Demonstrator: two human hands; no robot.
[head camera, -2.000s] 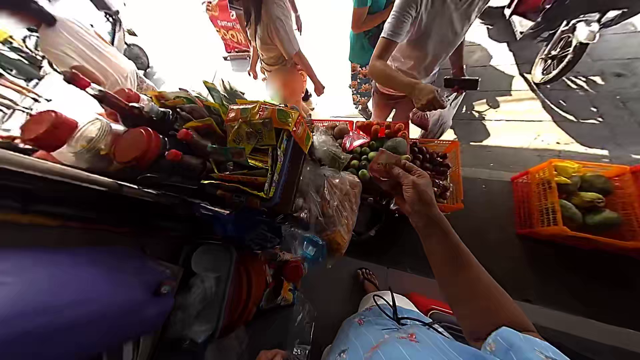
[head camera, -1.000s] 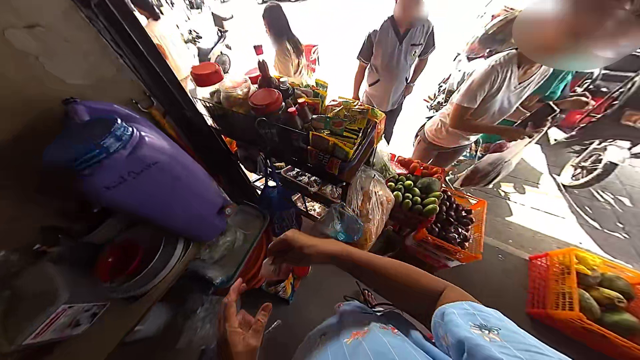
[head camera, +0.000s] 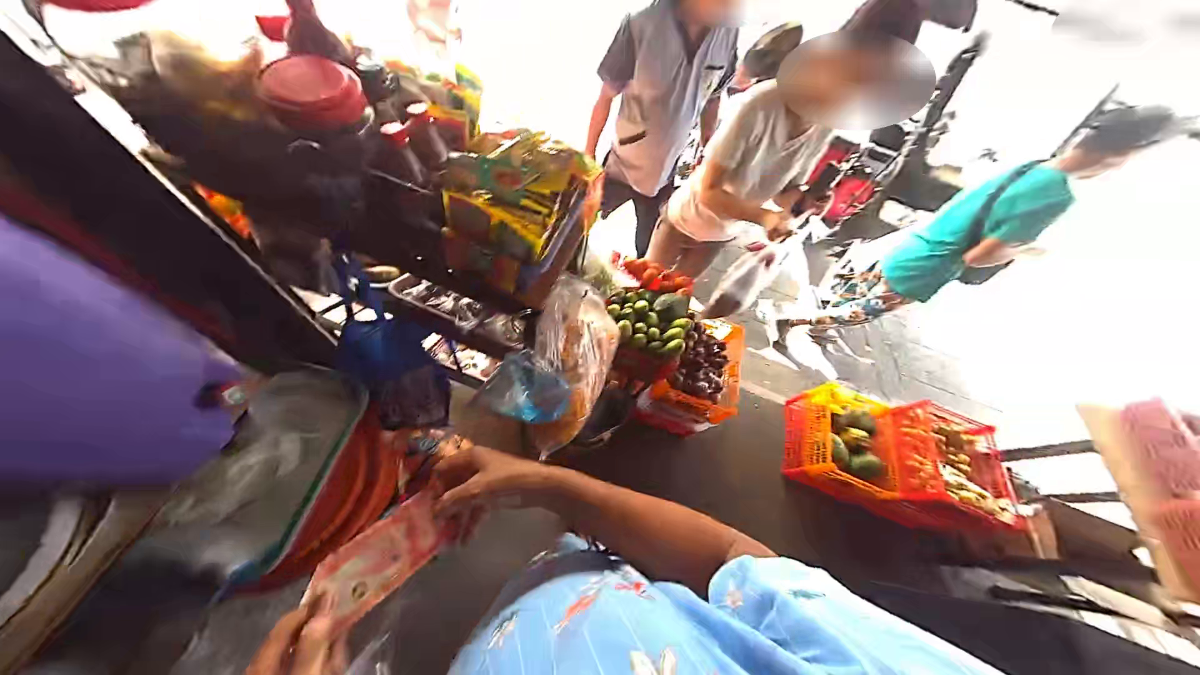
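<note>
A reddish banknote (head camera: 370, 570) is stretched between my two hands above my lap. My right hand (head camera: 478, 478) grips its upper end, with the forearm reaching in from the right. At the bottom edge my left hand (head camera: 305, 642) pinches the lower end, partly cut off by the frame. Just left of the note are stacked orange-red basins (head camera: 352, 497) and a clear plastic bag (head camera: 253, 459). Beyond my right hand hang a blue bag (head camera: 384, 347) and a clear bag with orange-brown contents (head camera: 577, 347).
Seasoning packets (head camera: 516, 197) and a red-lidded jar (head camera: 312, 92) crowd a rack at upper left. Ahead, an orange crate (head camera: 722, 370) holds vegetables; more crates (head camera: 844, 473) of produce stand right. A purple container (head camera: 103, 366) is at left. Several people stand beyond, one holding a plastic bag (head camera: 750, 272).
My right hand, raised over the vegetables two seconds ago, has come back to my lap. My left hand, open one second ago, now holds the note's lower end. A person in teal shows more fully at right.
</note>
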